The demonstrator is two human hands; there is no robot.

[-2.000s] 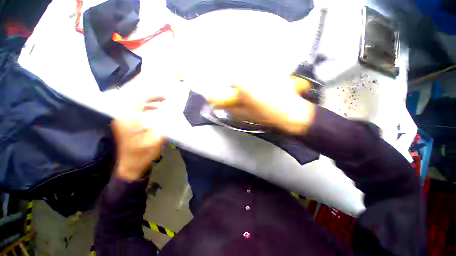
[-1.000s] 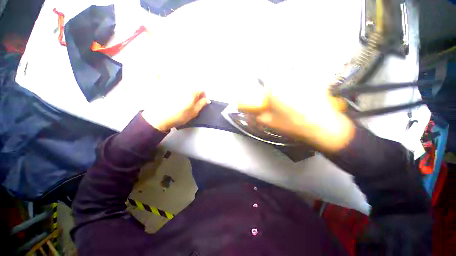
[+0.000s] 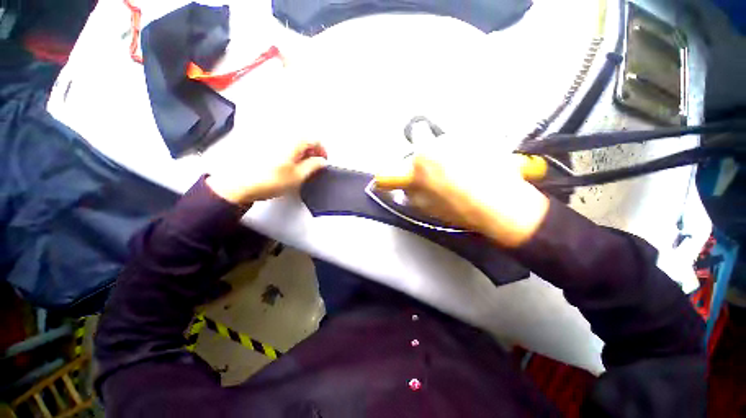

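A dark navy curved collar piece [image 3: 342, 193] lies flat along the near edge of the white table. The steam iron [image 3: 409, 214] stands on its middle, its pointed tip towards the left. My right hand [image 3: 470, 192] is closed around the iron's yellow-orange handle [image 3: 533, 167], which shows at both sides of the hand. My left hand [image 3: 282, 175] is at the piece's left end, fingers bent, fingertips touching or just above its upper corner; whether it grips the fabric is unclear. The piece's right end shows beyond the iron.
Folded navy fabric pieces [image 3: 184, 82] with a red-orange ribbon [image 3: 237, 75] lie at the left. Another navy curved piece [image 3: 393, 8] lies at the far side. A metal iron rest [image 3: 652, 73] is at far right. Black hoses [image 3: 630, 140] run right from the iron. Navy cloth [image 3: 65, 188] hangs left.
My left hand has moved from left of the piece to its left end. The iron has shifted slightly right along the piece from its first position, tip still leftward, and its hoses now trail right.
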